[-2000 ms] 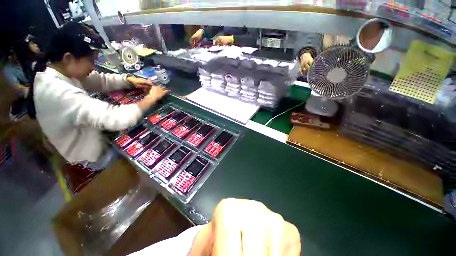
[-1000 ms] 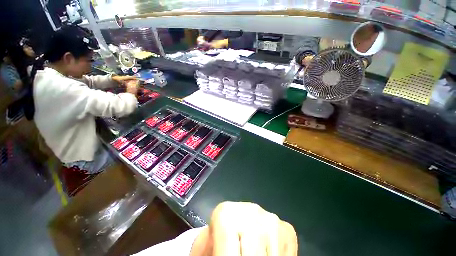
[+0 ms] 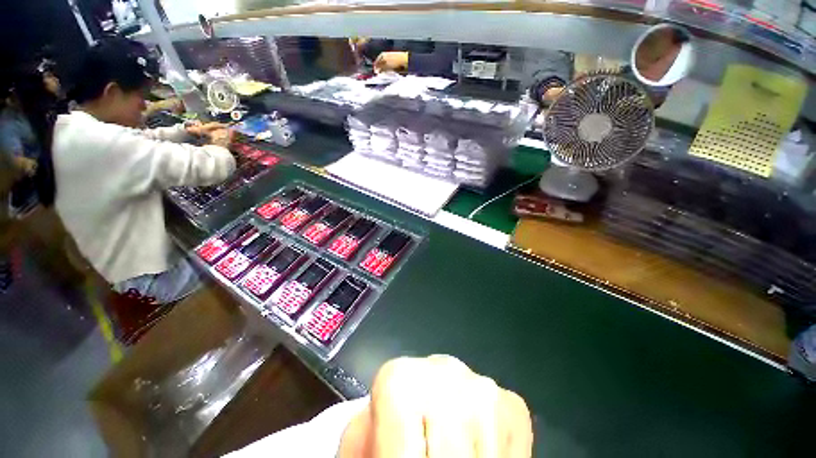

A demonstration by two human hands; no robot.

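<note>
My left hand (image 3: 438,411) is at the bottom middle, large and cut off by the lower edge, its pale sleeve entering from the lower left. Its fingers are curled closed; nothing shows in it, and its palm side is hidden. My right hand is not in view. Beyond my left hand, a clear plastic phone tray (image 3: 400,275) lies on the green bench, not touched by it. The tray holds two rows of red-and-black keypad phones (image 3: 335,310), screens and keypads up.
A coworker (image 3: 116,183) works over another phone tray (image 3: 204,202) at the left. A carton (image 3: 143,402) with clear plastic is below the bench edge. Behind stand stacked pale-part trays (image 3: 420,148), a desk fan (image 3: 598,127) and a brown board (image 3: 644,277). A yellow card (image 3: 750,121) hangs right.
The coworker's hands have moved back to the left, away from the near phone tray, leaving more of the far tray visible. The view has shifted slightly. My left hand keeps its closed pose.
</note>
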